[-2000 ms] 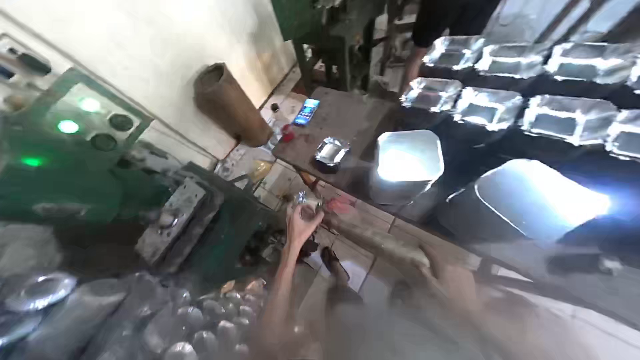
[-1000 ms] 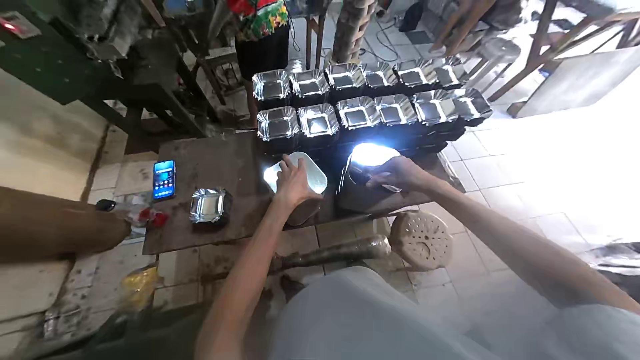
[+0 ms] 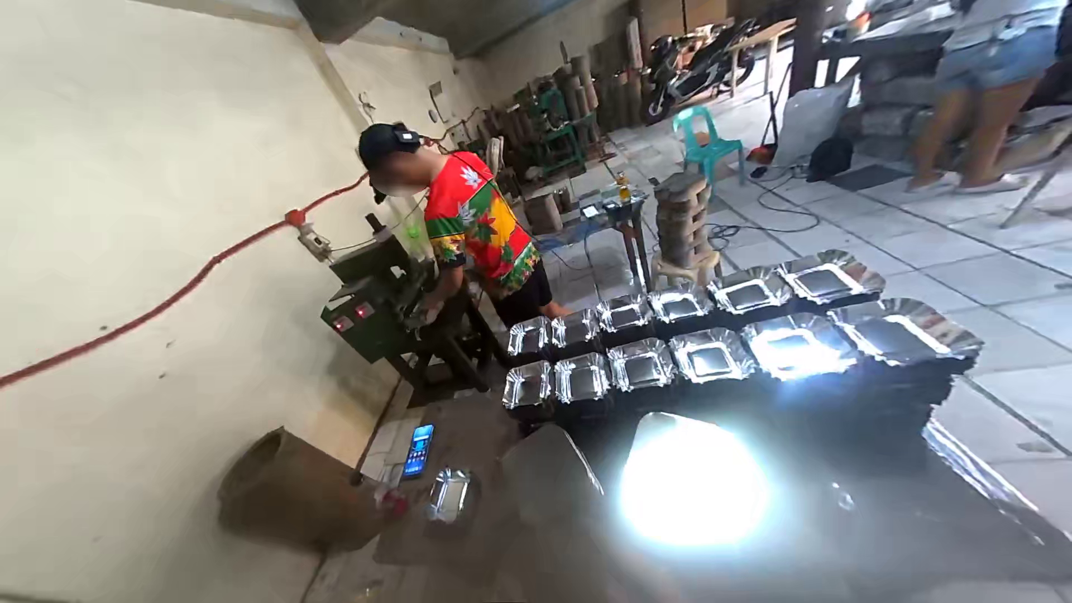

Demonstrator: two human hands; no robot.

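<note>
Neither of my hands can be made out in this frame; a blurred, skin-toned patch lies at the lower middle edge. In front of me a stack of flat foil sheets glares brightly (image 3: 695,481). Left of it is a darker, blurred stack of sheets (image 3: 553,473). A single shiny foil tray (image 3: 450,495) sits on the dark tabletop (image 3: 477,419), near a lit smartphone (image 3: 419,450). Two rows of stacked square foil trays with crimped rims (image 3: 710,358) stand along the back of the table.
A co-worker in a patterned shirt (image 3: 481,218) stands at a green machine (image 3: 364,314) beyond the table. A brown cylinder (image 3: 293,494) is at lower left. Behind are a stool with stacked blocks (image 3: 682,222), a teal plastic chair (image 3: 708,146) and another person (image 3: 992,92) at upper right.
A second ago my left hand was on the paler stack and my right hand at the bright stack; now neither shows clearly. The view has swung up and left, bringing in the wall and co-worker.
</note>
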